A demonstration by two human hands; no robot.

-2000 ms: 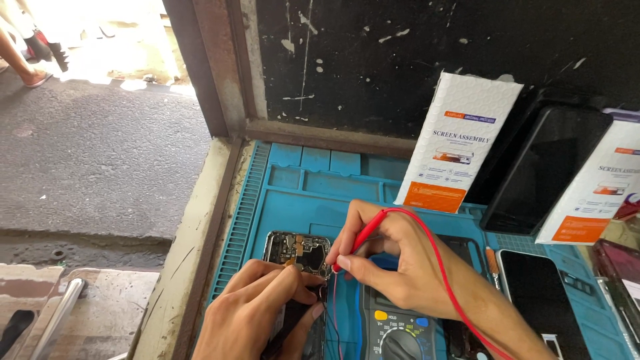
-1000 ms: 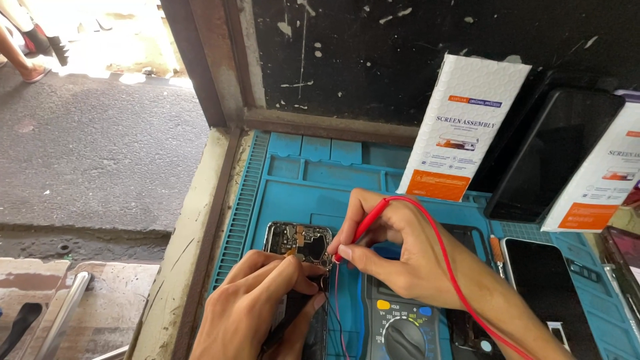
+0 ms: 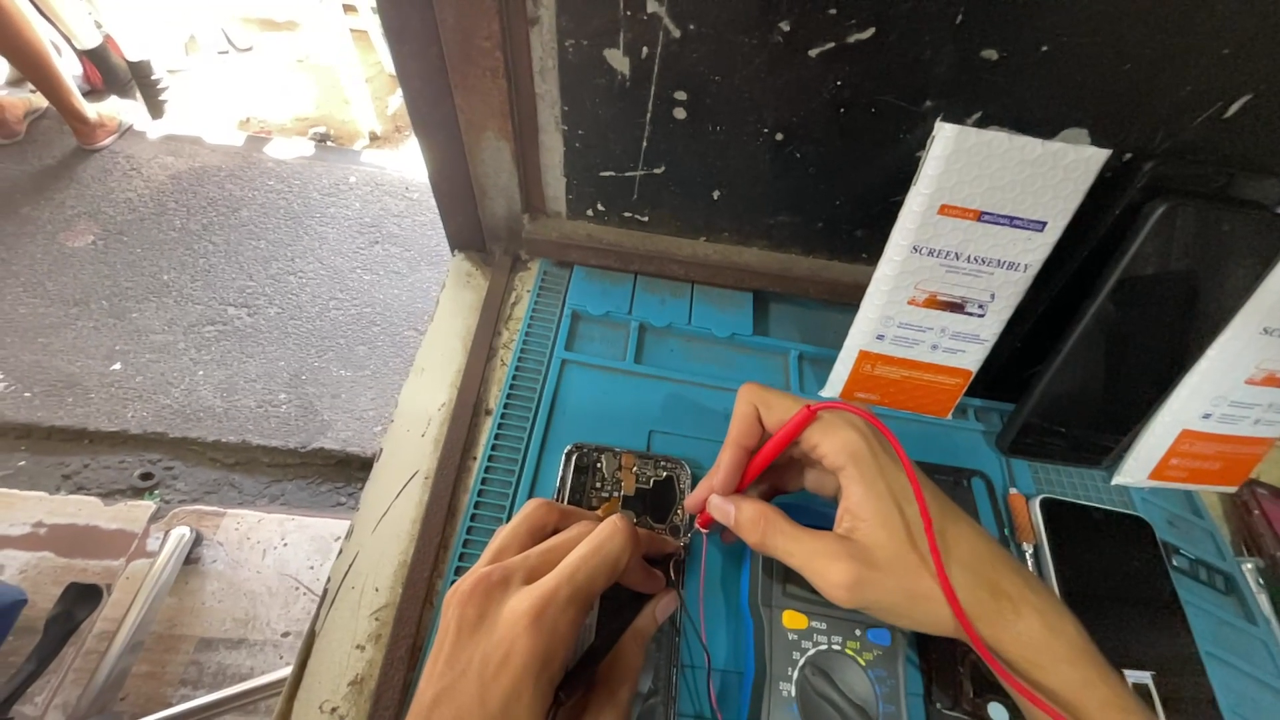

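An opened smartphone [image 3: 657, 487] with its circuit board bare lies on the blue silicone mat [image 3: 610, 390]. My right hand [image 3: 810, 490] grips a red multimeter probe [image 3: 770, 450], its tip end at the right edge of the phone near thin wires. My left hand [image 3: 560, 600] rests over the phone's lower part, fingers pinched by the board around something dark, mostly hidden; thin dark and pink wires run beside it. Below my right hand sits a digital multimeter [image 3: 835, 650] with a rotary dial, its display largely covered by that hand.
White screen-assembly packages [image 3: 970, 270] and a dark phone screen [image 3: 1140, 330] lean at the back right. Another phone [image 3: 1110, 590] and an orange-handled tool [image 3: 1021, 520] lie right. A worn ledge [image 3: 400, 480] borders the mat's left. A person's feet [image 3: 95, 125] show on the pavement outside.
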